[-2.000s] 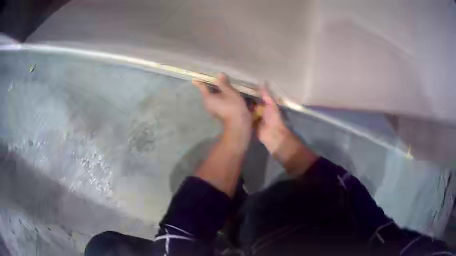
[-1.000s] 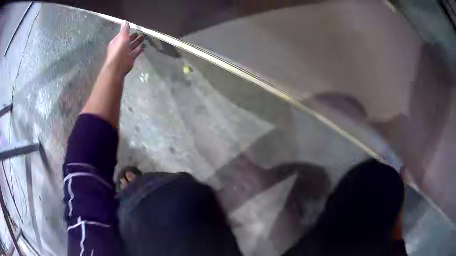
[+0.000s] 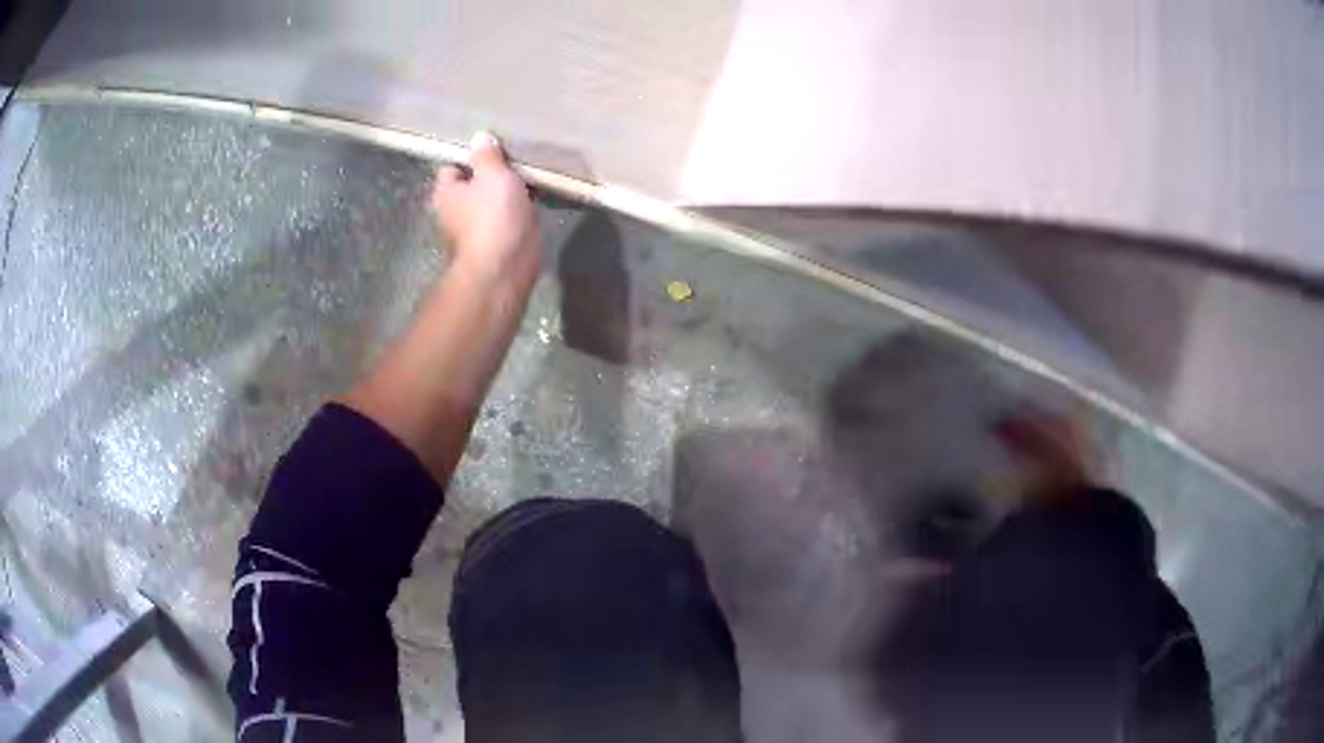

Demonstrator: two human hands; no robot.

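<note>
A large grey-brown panel [image 3: 581, 73] spans the top of the view, with a thin pale yellowish edge [image 3: 813, 266] curving across it. My left hand [image 3: 491, 225] is at this edge, left of centre, thumb on top and fingers curled below, closed on it. My right hand [image 3: 1053, 457] is a blur at the right, below the edge and beside my knee. Red and yellow colour shows at it, but I cannot tell whether it holds something.
A small yellow piece [image 3: 680, 290] lies on the stained grey concrete floor [image 3: 581, 421] below the edge. A grey bar frame [image 3: 95, 668] stands at the lower left. My dark-clothed knees fill the bottom of the view.
Both hands were together at the edge, then my left hand reached far left with spread fingers. Now it is closed on the edge. My right hand has come into view as a blur at the right.
</note>
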